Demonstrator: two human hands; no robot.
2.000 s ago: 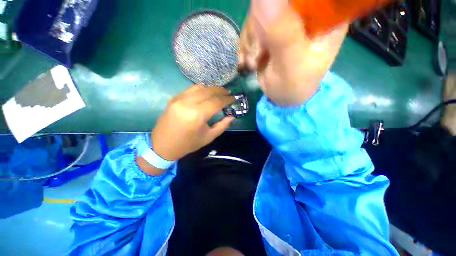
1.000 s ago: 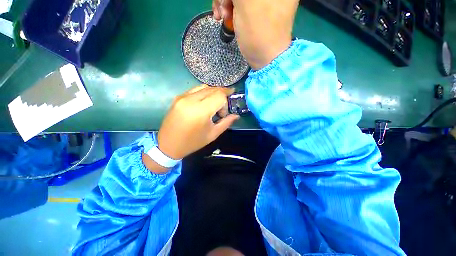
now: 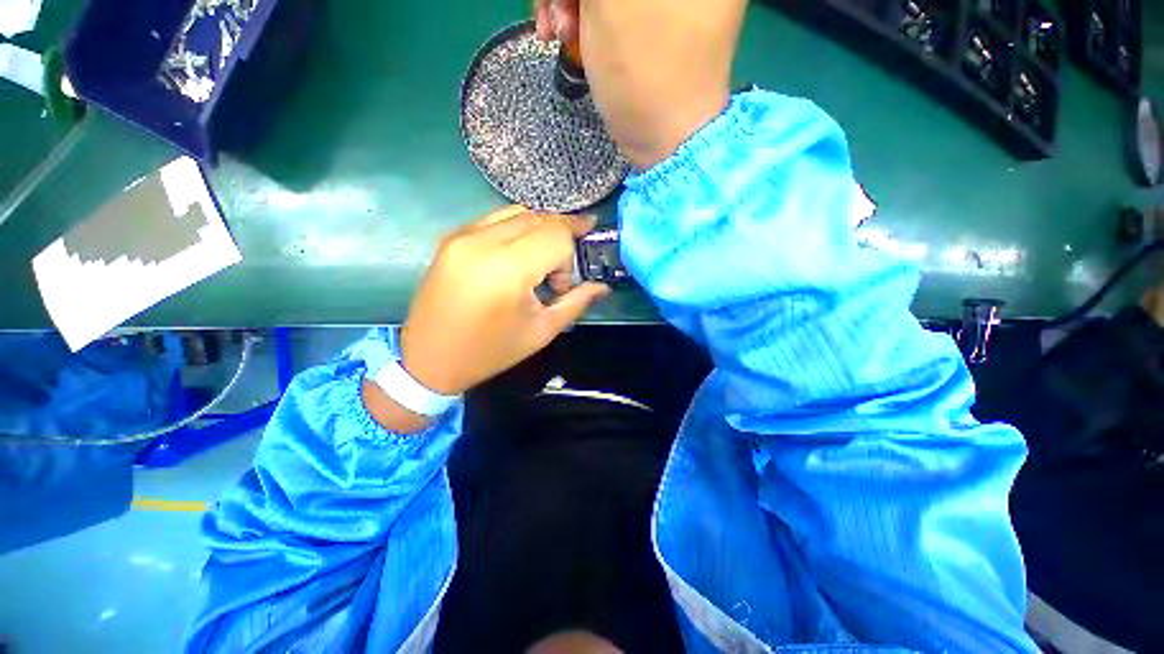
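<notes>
My left hand [image 3: 495,296], with a pale band at the wrist, holds a small black housing [image 3: 601,257] between thumb and fingers just above the bench's front edge. My right sleeve covers the housing's right side. My right hand [image 3: 657,64], cut off by the top edge, grips the electric screwdriver [image 3: 571,67]; only its orange body part and dark nose show. The nose is over the round screw dish [image 3: 521,125], which has a dark rim and speckled silver face. The driver tip is too small to make out.
A dark blue bin [image 3: 149,87] with silvery parts is at upper left. A white sheet with a grey stepped area [image 3: 204,243] lies at left front. Black compartment trays [image 3: 938,67] stand at upper right. A binder clip [image 3: 980,328] is on the bench edge.
My right hand has moved up and left from beside the dish, bringing the screwdriver over it. Since one second ago both hands have hardly moved. My left hand keeps the housing.
</notes>
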